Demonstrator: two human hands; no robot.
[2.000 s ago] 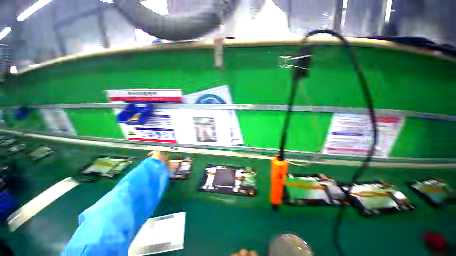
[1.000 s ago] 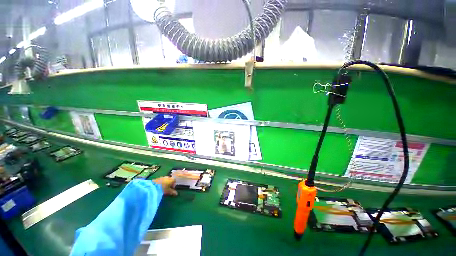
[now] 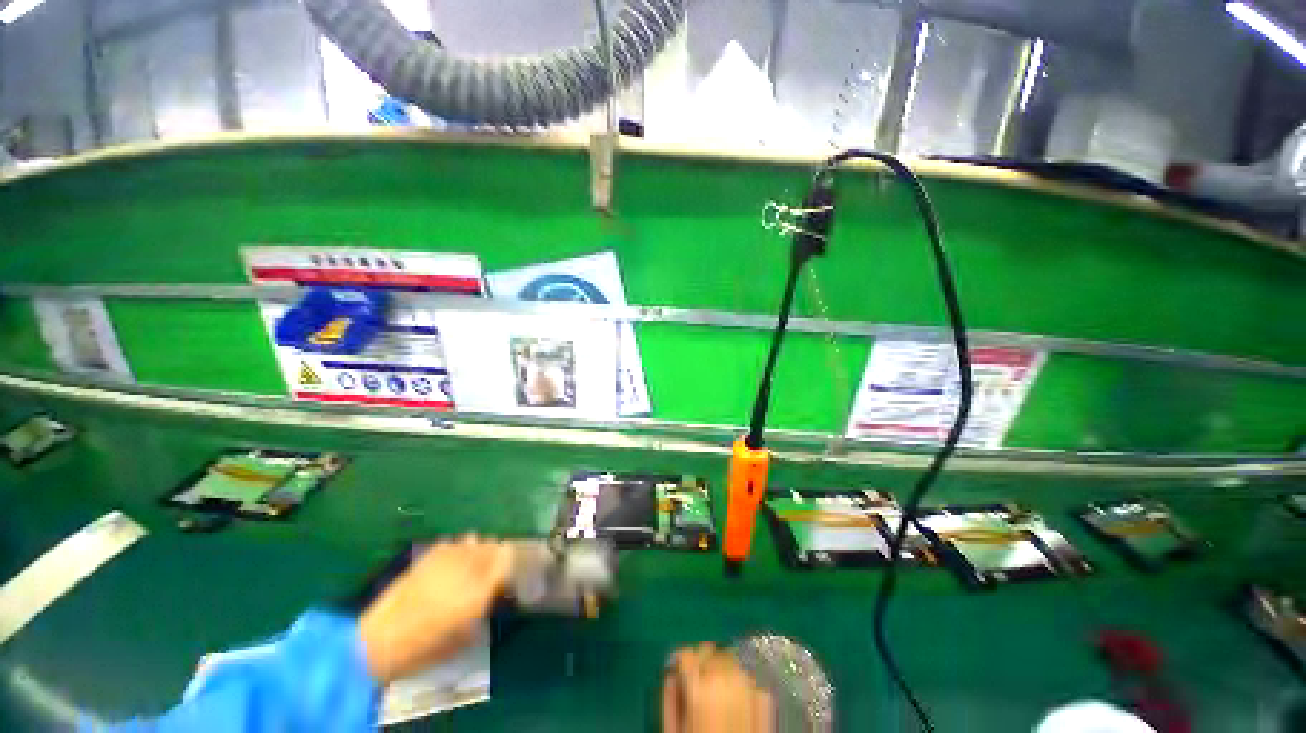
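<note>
My left hand (image 3: 437, 609), in a blue sleeve, is closed on the left part of a blurred tablet assembly (image 3: 552, 576) in front of me. My right hand (image 3: 716, 693) is at the bottom edge, partly cut off and blurred, beside a round silver speckled dish (image 3: 788, 680); whether it holds anything cannot be told. Another open tablet (image 3: 635, 511), with a black middle, lies just behind the held one. The orange electric screwdriver (image 3: 743, 501) hangs upright from its black cable, untouched.
More open tablets lie left (image 3: 255, 484) and right (image 3: 1003, 543). The black cable (image 3: 957, 372) loops down to the bench. A white sheet (image 3: 437, 690), white strip (image 3: 65, 573), white roll (image 3: 1096, 717) and red pile (image 3: 1139, 666) lie around. A blue bin (image 3: 332, 321) is on the green partition.
My left hand has brought the tablet from the back row toward me and to the right. My right hand shows at the bottom, absent a second ago. The view has shifted.
</note>
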